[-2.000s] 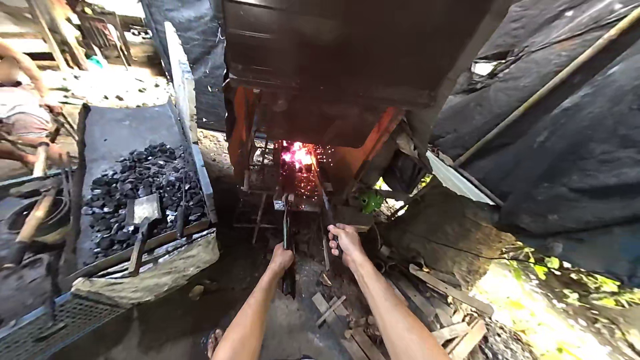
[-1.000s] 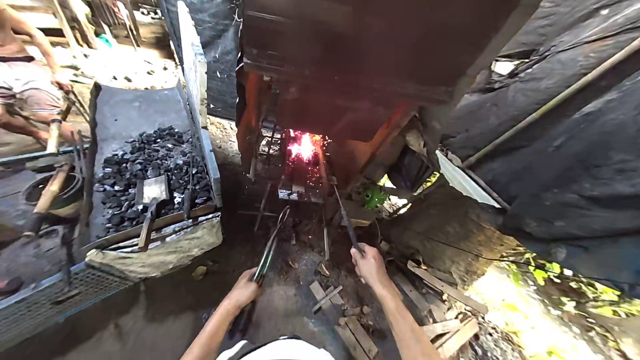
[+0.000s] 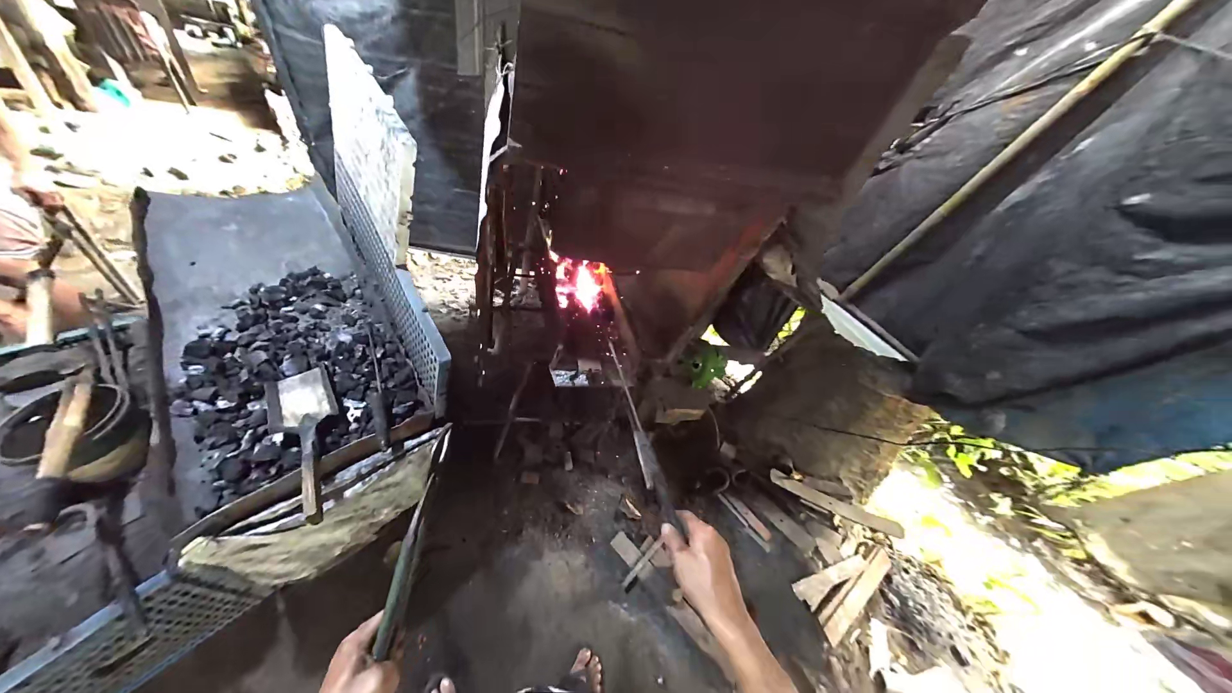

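My left hand (image 3: 364,656), low in the picture, grips the handles of long metal tongs (image 3: 414,539), whose far end points up beside the charcoal bin. Farther right, my right hand (image 3: 703,568) is closed round a long, thin metal rod or poker (image 3: 643,443). That rod's far end reaches toward the glowing fire (image 3: 580,285) in the forge under a dark hood (image 3: 683,125). Sparks show around the fire. What the rod's tip touches cannot be told.
Left of me, a bin of charcoal (image 3: 260,356) holds a small metal shovel (image 3: 304,399). Beyond it are a round pot (image 3: 96,443) and a seated person (image 3: 29,241), partly cut off. Wood scraps (image 3: 857,587) lie on the ground at right. Black sheeting (image 3: 1068,231) hangs there.
My left hand has moved left and back with the tongs, away from the forge, where they were two seconds ago. The rod in my right hand now points more toward the fire.
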